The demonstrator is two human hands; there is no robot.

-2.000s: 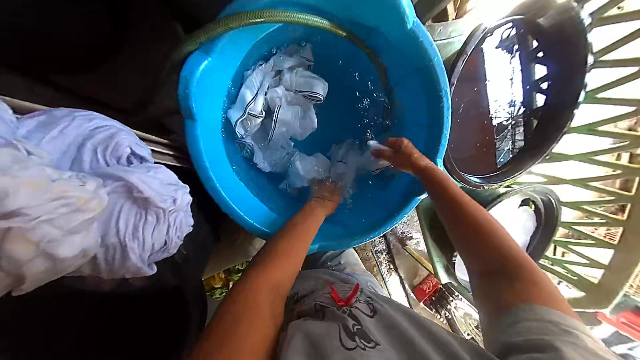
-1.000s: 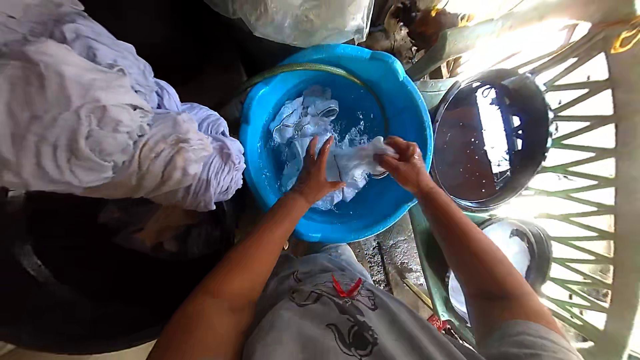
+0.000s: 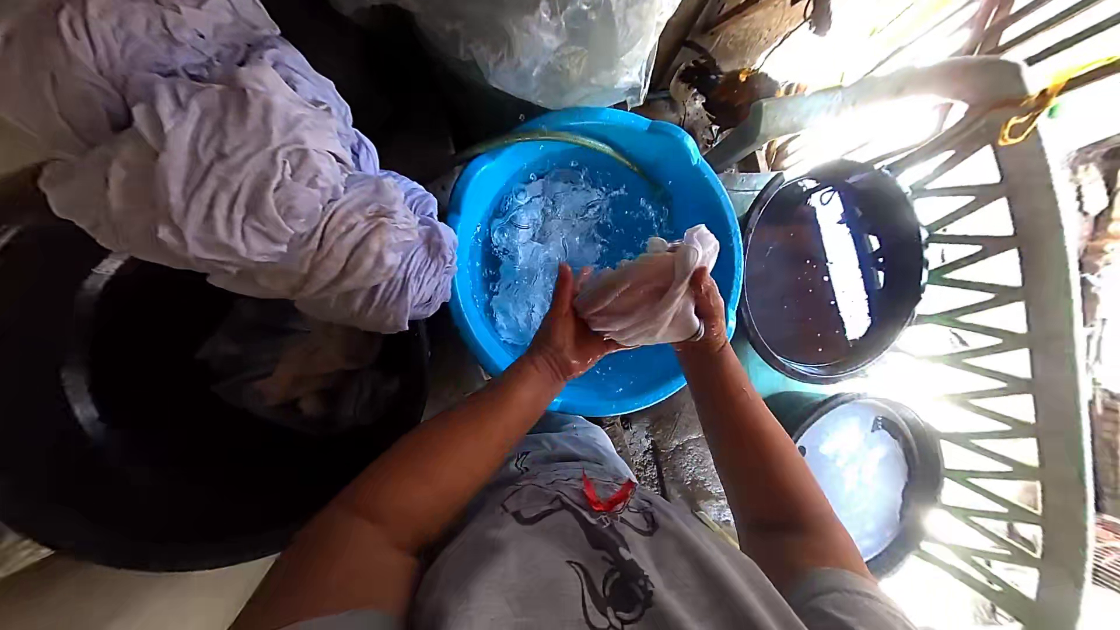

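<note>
Both hands hold a wet, bunched white cloth (image 3: 643, 297) over the right part of a blue plastic basin (image 3: 700, 188). My left hand (image 3: 569, 328) grips its left end, and my right hand (image 3: 707, 311) closes round its right end, with a ring on one finger. Below the cloth the water in the basin is churned and bubbly, so what lies under it at the left is hard to tell. A greenish hose (image 3: 560, 137) runs over the basin's far left rim into it.
White and lilac laundry (image 3: 262, 184) is heaped at the left above a large black tub (image 3: 79, 490). Right of the basin are a dark bucket of water (image 3: 831, 271), a bucket with whitish contents (image 3: 853, 472) and a pale plastic chair (image 3: 1050, 367). A clear plastic bag (image 3: 560, 44) lies beyond.
Two seconds ago both hands were down in the basin's water with the cloth. Now they hold a bunched cloth up above it. The view has shifted.
</note>
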